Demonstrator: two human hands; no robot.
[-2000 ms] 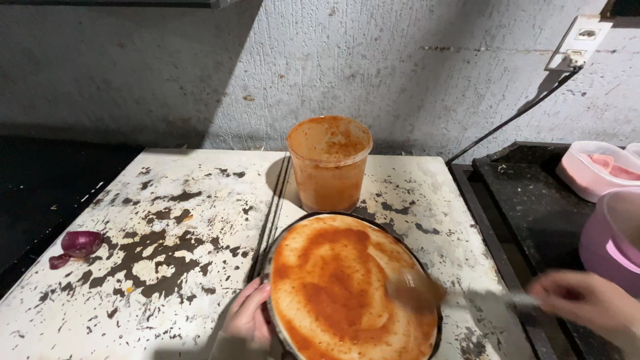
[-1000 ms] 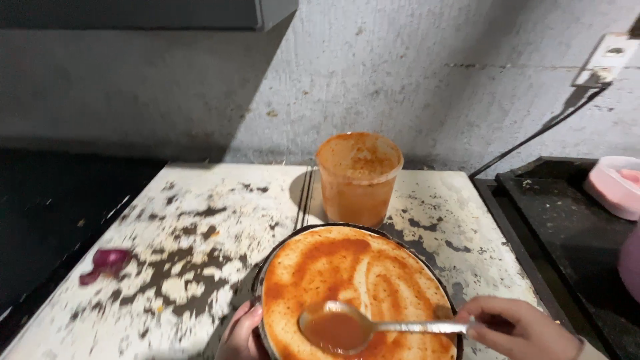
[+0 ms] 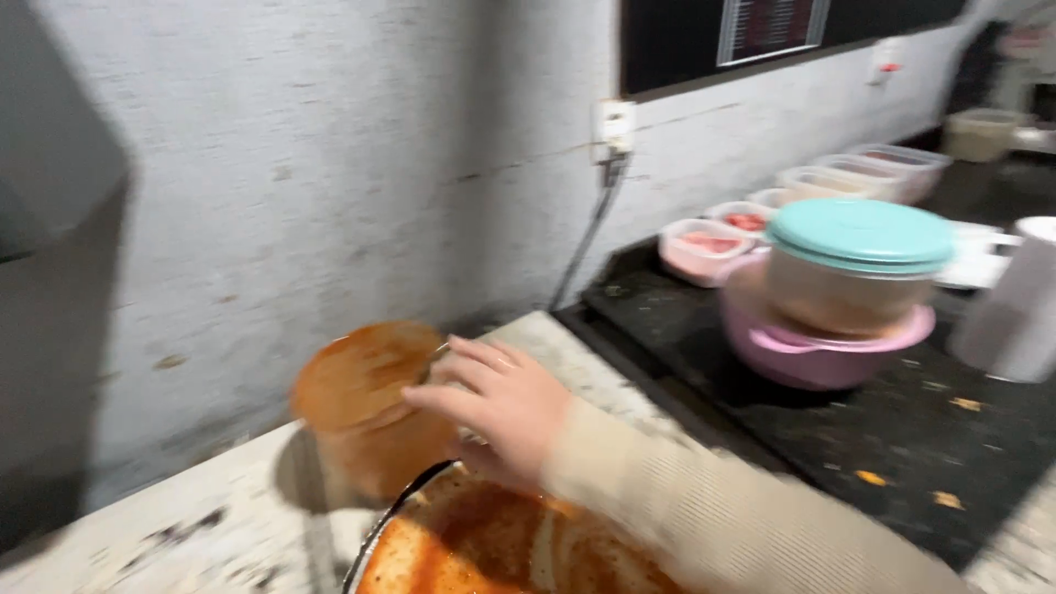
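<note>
My right hand (image 3: 503,412), in a beige ribbed sleeve, is at the right rim of a clear plastic tub (image 3: 375,421) smeared with orange-red sauce. A thin, shiny edge, possibly the spoon's handle, shows by the fingertips, but blur hides whether the fingers grip it. Below the hand lies a round dough base (image 3: 487,544) in a dark-rimmed pan, spread with red sauce and partly covered by the forearm. The spoon's bowl cannot be seen. My left hand is out of view.
On the black stone counter (image 3: 874,445) at right stand a pink bowl (image 3: 817,355) holding a turquoise-lidded container (image 3: 862,235), several plastic containers of food and a white cylindrical thing (image 3: 1015,305). A cord hangs from the wall socket (image 3: 615,128).
My right hand has moved from over the sauced dough to the tub's rim, and the spoon's bowl has gone from sight. My left hand has left view. The view has swung right.
</note>
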